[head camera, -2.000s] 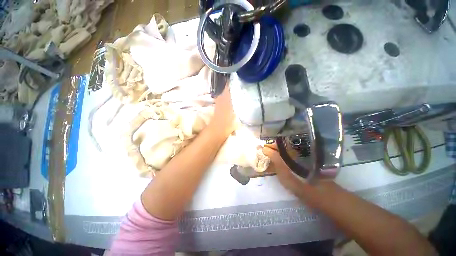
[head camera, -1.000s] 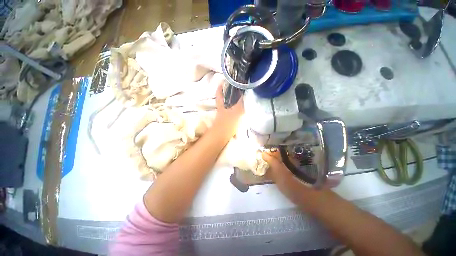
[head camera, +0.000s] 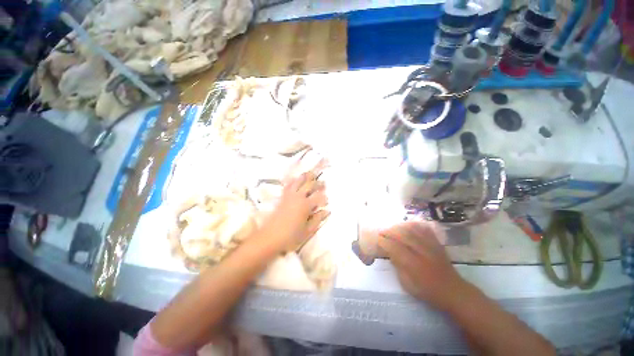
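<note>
A cream garment piece (head camera: 212, 229) lies bunched on the white table left of the sewing machine (head camera: 514, 149), with parts washed out to white. My left hand (head camera: 300, 212) lies on the cloth, palm down with its fingers spread. My right hand (head camera: 417, 254) is just in front of the needle area, below the shiny metal guard (head camera: 494, 188). Its fingertips are over a bright, overexposed patch, so whether they pinch cloth cannot be told. The presser foot cannot be made out in the glare.
Olive-handled scissors (head camera: 571, 252) lie right of my right hand. A key ring (head camera: 424, 106) hangs at the machine head. Thread spools (head camera: 530, 42) stand behind it. A cream garment pile (head camera: 149, 35) is at the upper left. Brown tape (head camera: 132, 222) and a grey machine part (head camera: 49, 167) are at the left.
My left hand has come out from behind the machine head and moved left onto the cloth. My right hand has drawn slightly back from the needle area. The view has shifted and widened.
</note>
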